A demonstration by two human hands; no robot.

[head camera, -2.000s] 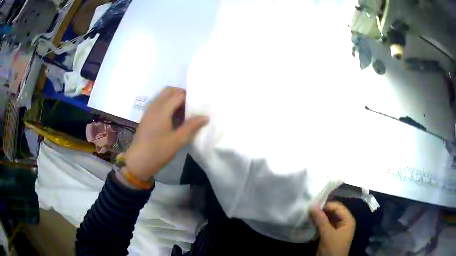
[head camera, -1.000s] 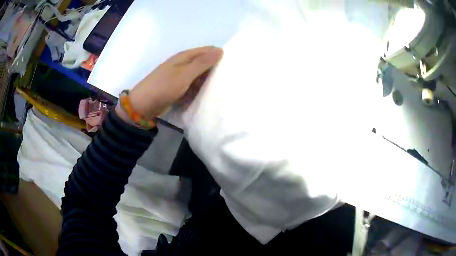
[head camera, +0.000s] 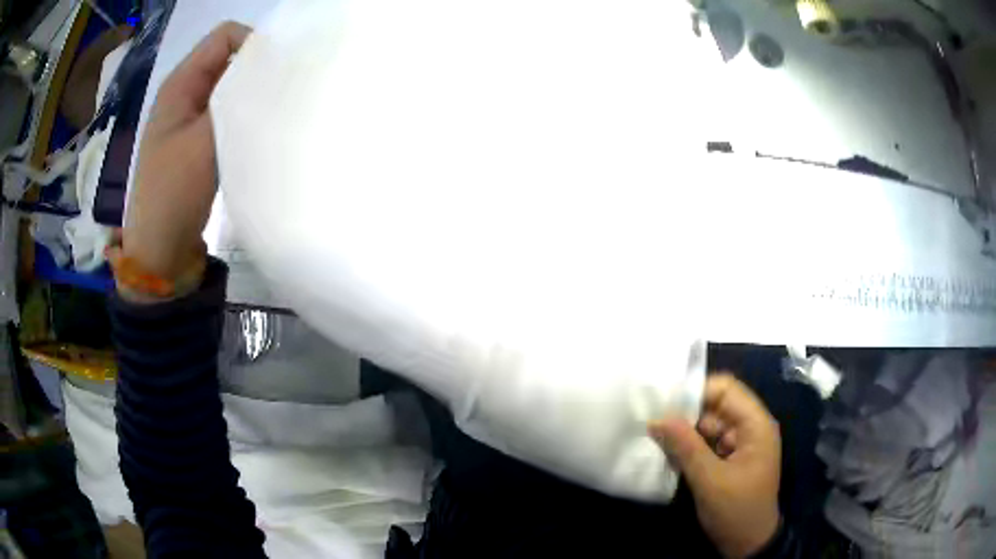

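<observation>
A large white fabric piece (head camera: 437, 218) spreads over the machine table and hangs over its front edge. It is overexposed and merges with the white table. My left hand (head camera: 180, 153) is at its upper left edge, with the fingertips on or under the cloth. It seems to hold that edge, partly hidden. My right hand (head camera: 726, 464) pinches the fabric's lower right corner between thumb and fingers, below the table's front edge. A seam or folded edge runs up from that pinch.
The machine table (head camera: 896, 251) has a printed ruler scale. A cream knob (head camera: 816, 15) is at the upper right. A small white strip (head camera: 814, 371) hangs at the front edge. White cloth piles (head camera: 317, 470) lie below left and right (head camera: 912, 437). A dark flat object (head camera: 117, 164) is at left.
My left hand has moved left and up with the fabric, which is spread wider. My right hand, out of sight a second ago, shows again at the lower right corner. The view has shifted.
</observation>
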